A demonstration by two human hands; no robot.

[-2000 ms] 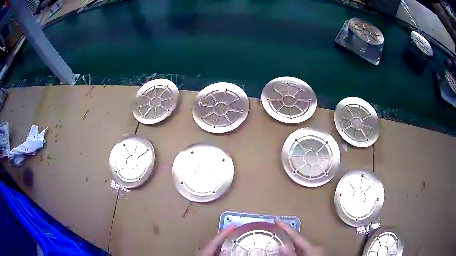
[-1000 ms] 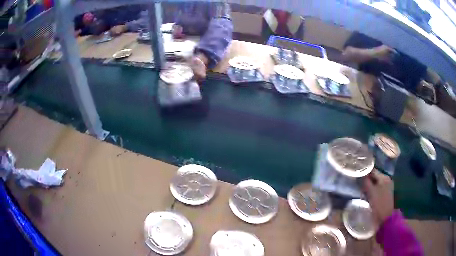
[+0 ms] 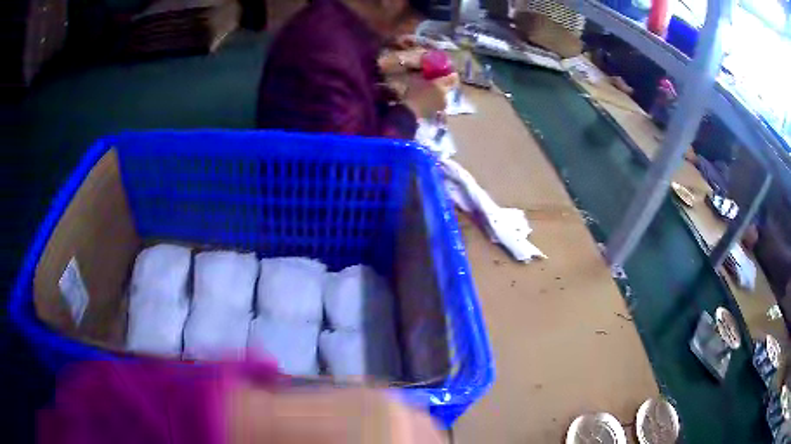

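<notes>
A blue plastic crate [image 3: 473, 316] with slatted sides fills the left and centre of the view. White packets [image 3: 286, 290] stand packed side by side inside it, against brown board linings. An arm in a pink sleeve [image 3: 156, 403] comes in at the lower left, in front of the crate's near rim. It seems to be my left arm. My left hand [image 3: 334, 416] is strongly blurred and cut off by the bottom edge; its fingers and anything in them cannot be made out. My right hand is out of the picture.
A tan bench [image 3: 529, 347] runs along the crate's right side, with a crumpled white cloth [image 3: 503, 221] and ribbed discs [image 3: 597, 429] at the bottom. Beyond lie the green belt [image 3: 598, 165], pegged plates with discs [image 3: 711, 342] and a grey upright [image 3: 663, 165]. A person in dark red [image 3: 317, 74] sits behind the crate.
The view has swung left from bench and belt to the crate. My right hand, earlier at a disc on a plate over the belt, is gone from view. A blurred pink-sleeved arm now shows below.
</notes>
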